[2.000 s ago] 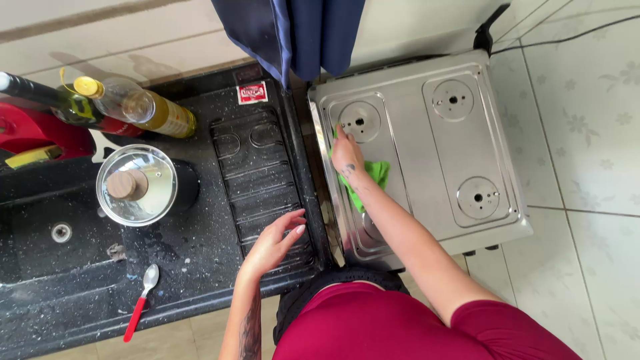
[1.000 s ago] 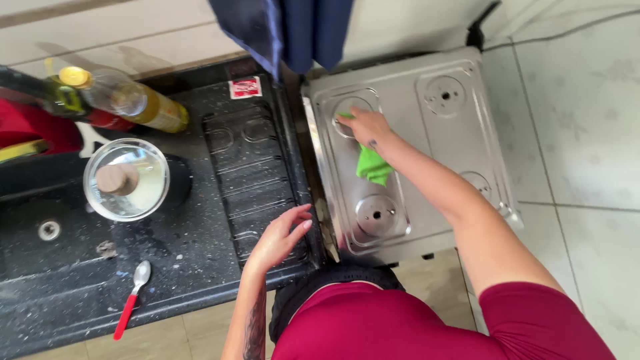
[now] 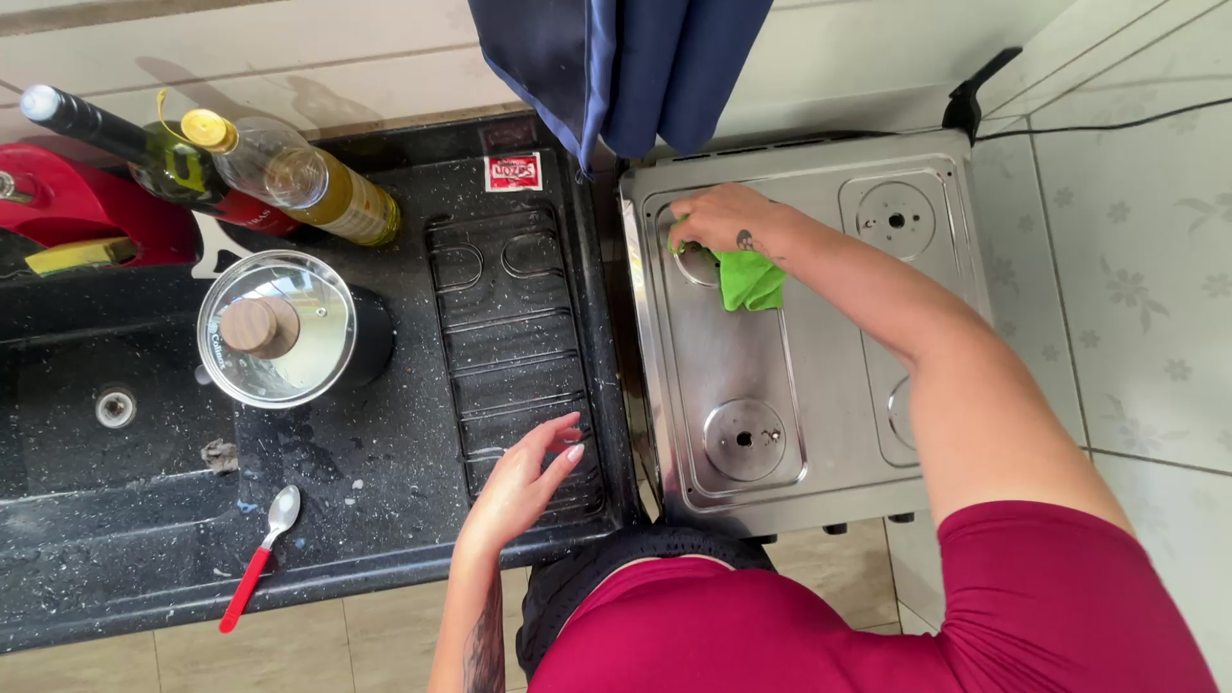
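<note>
My right hand holds a bright green cloth against the stainless steel stovetop, over the burner recess at the far left. Part of the cloth hangs out below the palm, and its other end shows by the fingertips. The burner recesses that show have no grates or caps; my forearm partly covers the near right one. My left hand hovers or rests, I cannot tell which, over the ribbed drainboard of the black speckled counter, with fingers apart and nothing in it.
Left of the drainboard stands a pot with a glass lid, beside the sink. Bottles, a red holder with a sponge and a small red packet are behind. A red-handled spoon lies near the front edge. Blue curtain hangs behind.
My right hand and the green cloth have moved toward the back left of the stovetop, uncovering the near left burner recess. My left hand has stayed over the drainboard.
</note>
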